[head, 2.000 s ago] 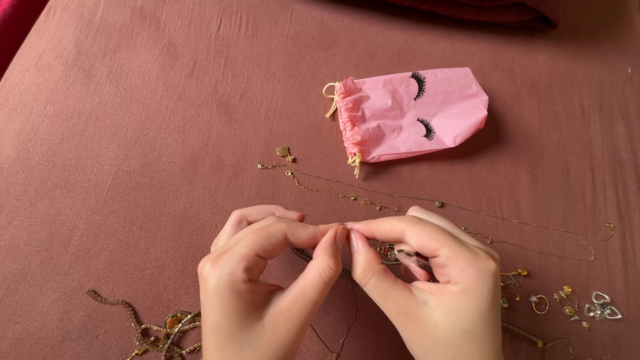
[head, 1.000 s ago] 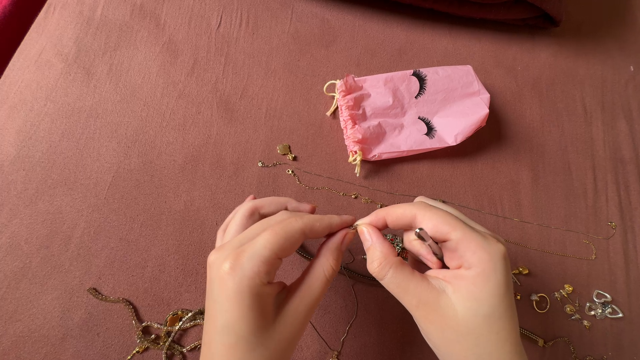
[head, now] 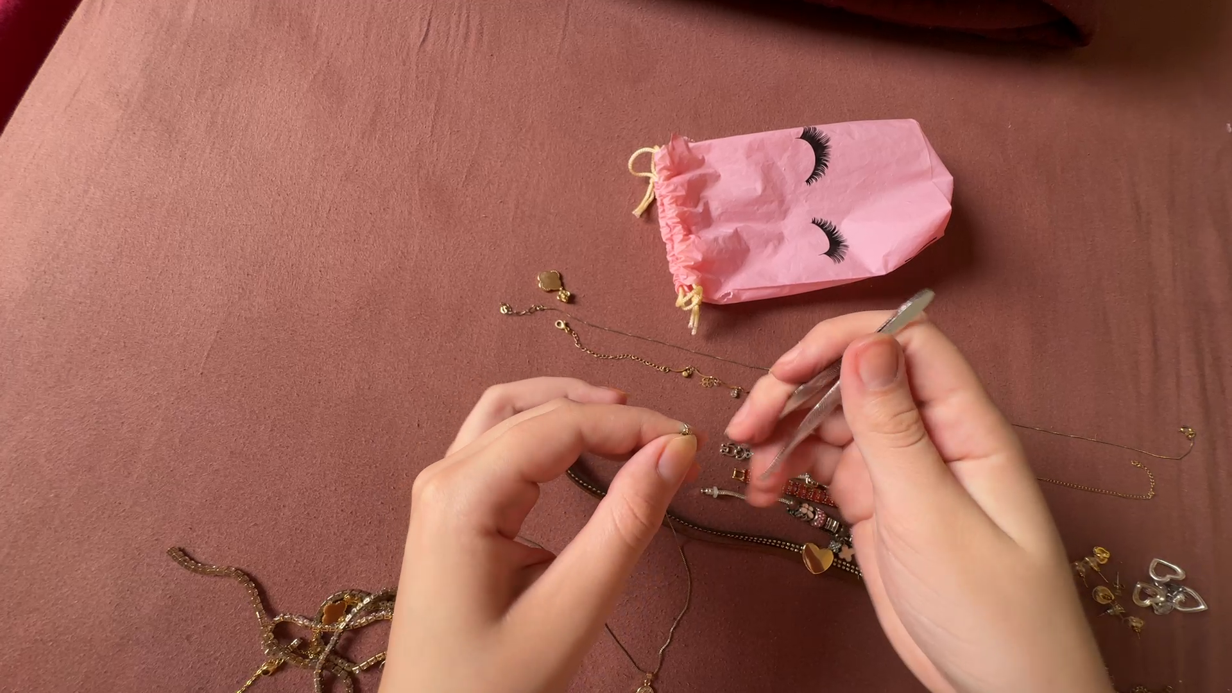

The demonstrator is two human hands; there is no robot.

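My left hand (head: 568,510) pinches a tiny metal jewelry piece (head: 685,429) between thumb and index fingertip; most of it is hidden. To its right, my right hand (head: 914,462) holds metal tweezers (head: 816,414), their tips pointing down and left, apart from the left hand. Below and between the hands lie a red-stone bracelet (head: 808,491), a charm bracelet (head: 818,518) and a dark beaded chain with a gold heart pendant (head: 817,558). A thin chain (head: 685,597) hangs in a loop shape on the cloth beside my left wrist.
A pink drawstring pouch (head: 799,212) with printed eyelashes lies beyond the hands. Fine gold necklaces (head: 626,358) stretch across the brown cloth (head: 289,289), near a gold pendant (head: 550,281). Tangled chains (head: 327,626) lie at lower left, silver heart earrings (head: 1167,592) at lower right.
My hands, fingertips together before, have come apart. My right hand has moved right and turned, and the tweezers now lie between its thumb and fingers. My left hand still pinches at its fingertips.
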